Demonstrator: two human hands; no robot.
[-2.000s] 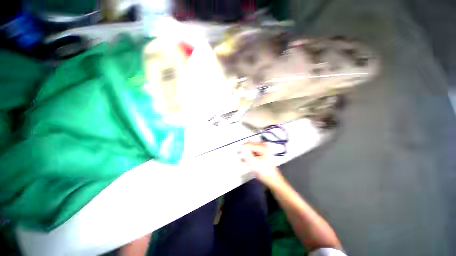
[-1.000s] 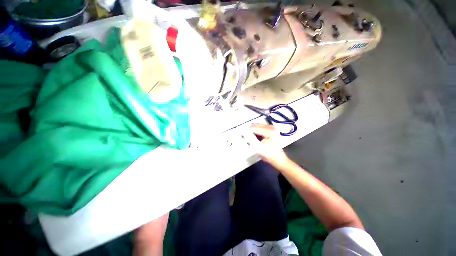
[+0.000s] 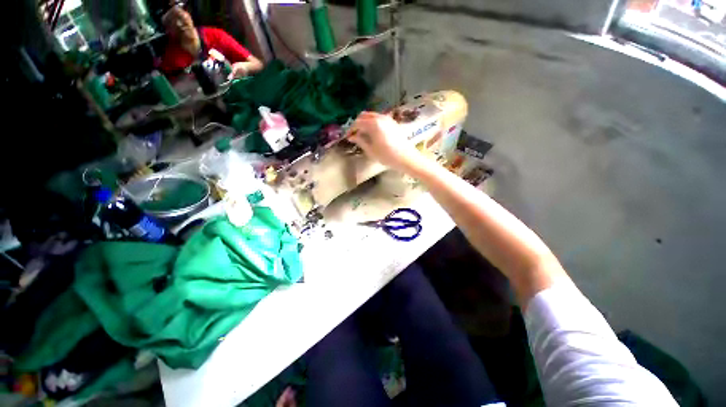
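My right hand (image 3: 376, 137) is at the top of the cream sewing machine head (image 3: 338, 176), fingers bent together over its upper parts; whether it holds anything is too small to tell. My left hand (image 3: 286, 397) shows only as a small bit at the bottom edge, below the table, mostly cut off. A green garment (image 3: 215, 278) lies heaped on the left part of the white table (image 3: 318, 306), reaching the needle end of the machine. Dark-handled scissors (image 3: 402, 224) lie on the table in front of the machine, blades pointing left.
A blue-labelled dark bottle (image 3: 135, 219) and a round basin (image 3: 177, 195) stand at the left. A pink-and-white bottle (image 3: 275, 129) is behind the machine. Green thread cones (image 3: 322, 29) stand above. A person in red (image 3: 213, 49) sits at the upper left. Green cloth (image 3: 306, 94) is piled behind.
My right hand has left the table beside the scissors and risen to the top of the machine head. The view has tilted up, showing more of the room. My left forearm is now mostly out of view.
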